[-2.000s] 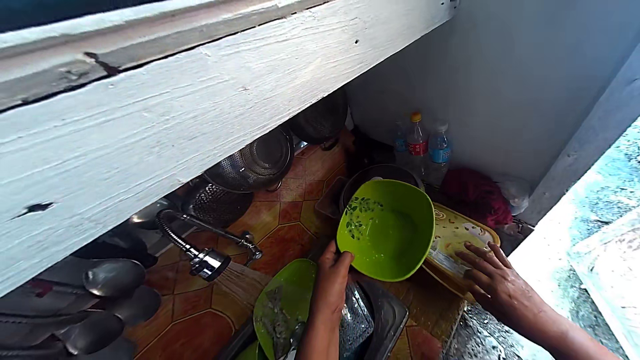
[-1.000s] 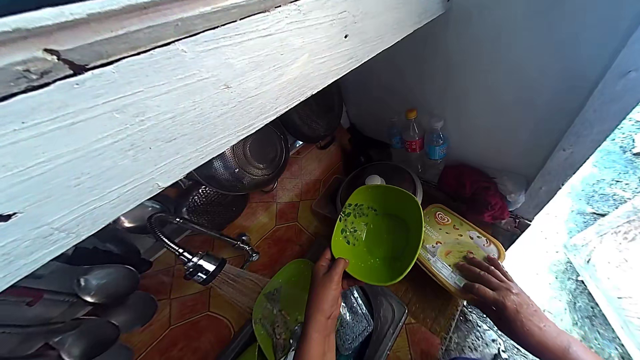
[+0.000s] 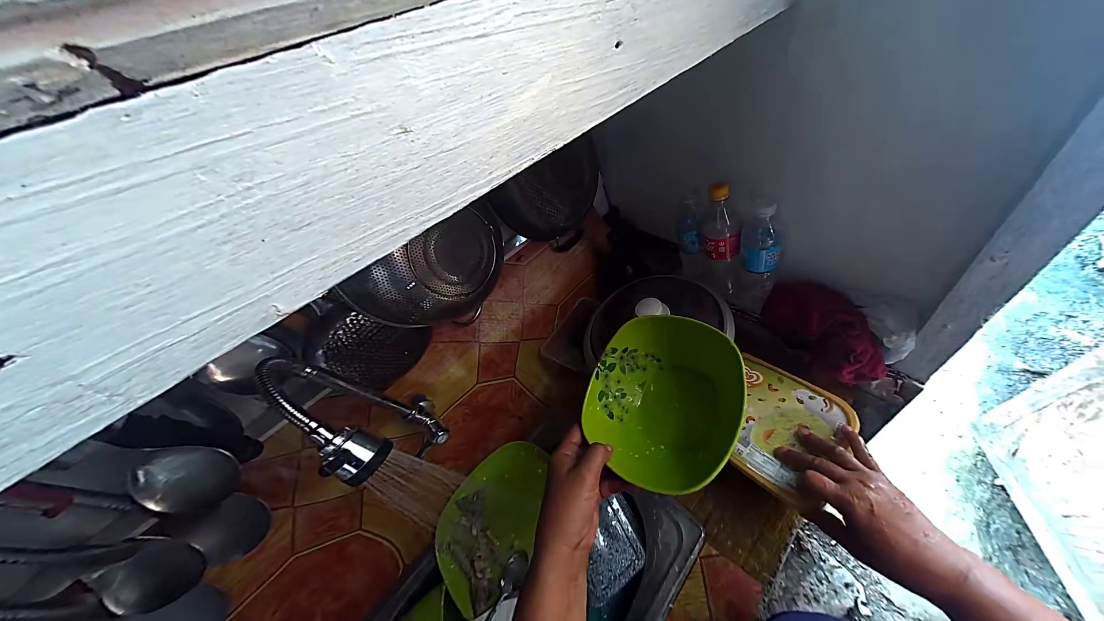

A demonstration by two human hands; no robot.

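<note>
My left hand (image 3: 576,492) grips the lower left rim of a green square bowl (image 3: 668,405) with a leaf pattern, tilted so its inside faces me. My right hand (image 3: 841,483) lies with fingers spread on a yellow patterned plastic lid or tray (image 3: 798,405), right of the bowl. Water runs from a chrome faucet (image 3: 354,455) toward a second green dish (image 3: 492,517) with scraps and a spoon in it, left of my left forearm. Beneath that forearm, a dark basin (image 3: 677,535) is partly hidden.
A white-painted beam (image 3: 388,164) crosses above. Metal colanders (image 3: 431,267) and ladles (image 3: 185,480) hang at the left. Behind the bowl are a lidded pot (image 3: 703,297), plastic bottles (image 3: 721,241) and a dark red cloth (image 3: 824,332) by the wall.
</note>
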